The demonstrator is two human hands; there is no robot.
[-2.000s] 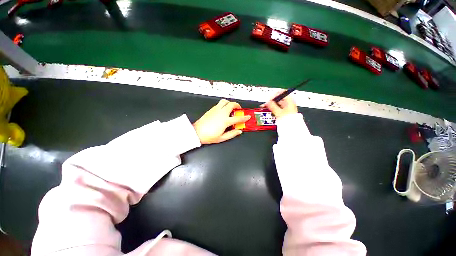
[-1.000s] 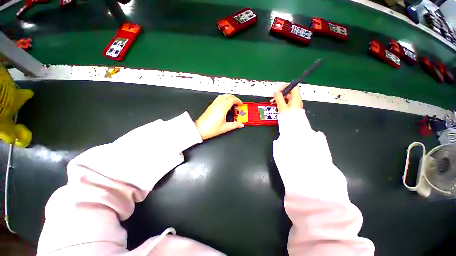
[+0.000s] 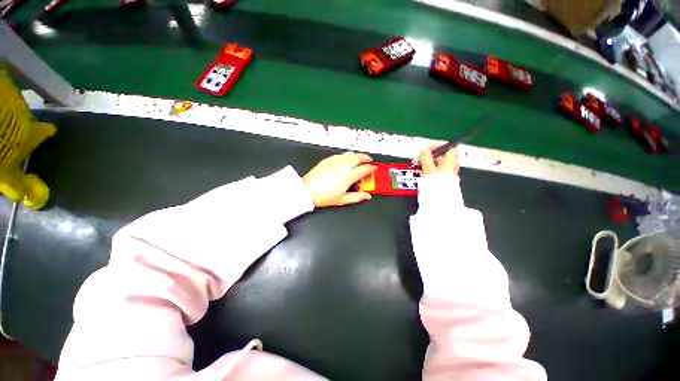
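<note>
A red plastic unit (image 3: 384, 179) lies flat on the dark bench in front of me, its yellow end to the left and its black-and-white patterned face up. My left hand (image 3: 337, 179) holds it at the yellow end, fingers over the top edge and thumb at the lower edge. My right hand (image 3: 440, 161) is at the unit's right end and holds a thin dark stick (image 3: 466, 137) like a pen, its far end pointing up and right over the belt edge. The stick is blurred. The right hand partly hides the unit's right end, and I cannot tell if the tip touches it.
The green conveyor belt (image 3: 298, 82) carries several red units beyond the chipped white edge rail (image 3: 287, 129). A yellow fan (image 3: 22, 149) stands at the left. A white fan (image 3: 647, 266), a dark red piece (image 3: 617, 209) and clear crumpled material (image 3: 660, 213) are at the right. A metal upright (image 3: 39, 65) stands upper left.
The units on the belt have moved right, and one has come in at the upper left since the first frame. The dark stick has changed its tilt. The left fingers now reach further over the unit than one second ago.
</note>
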